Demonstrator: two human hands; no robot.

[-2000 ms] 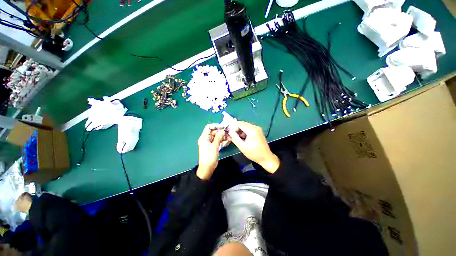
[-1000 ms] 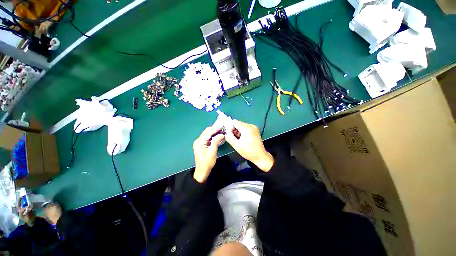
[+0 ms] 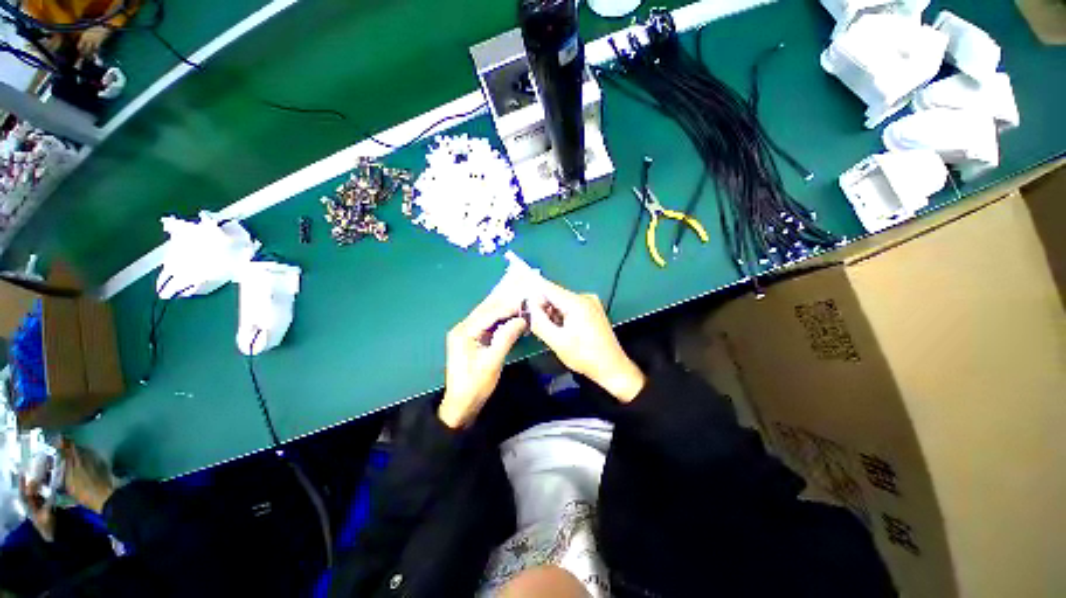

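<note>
A white plastic housing (image 3: 519,277) is held between both my hands just above the front edge of the green bench, mostly hidden by the fingers. My left hand (image 3: 479,350) grips it from the left, fingers curled. My right hand (image 3: 581,339) grips it from the right, with thumb and fingertips meeting the left hand's near the middle. A small dark part seems to show between the fingertips, too small to name. The heap of small white parts (image 3: 468,193) lies just beyond the hands, and the brass-coloured parts (image 3: 365,201) lie left of it.
The black screwdriver (image 3: 556,88) hangs over the screw feeder (image 3: 511,129). Yellow-handled pliers (image 3: 675,231) and black cables (image 3: 725,140) lie right of it. White housings stand at far right (image 3: 894,187) and left (image 3: 268,306). An open carton (image 3: 935,350) is at my right. Another person's hands (image 3: 82,477) show at lower left.
The view has shifted slightly, so the bench items on the left sit farther left. My hands stay together on the white housing. The other person's hands have come into view at lower left.
</note>
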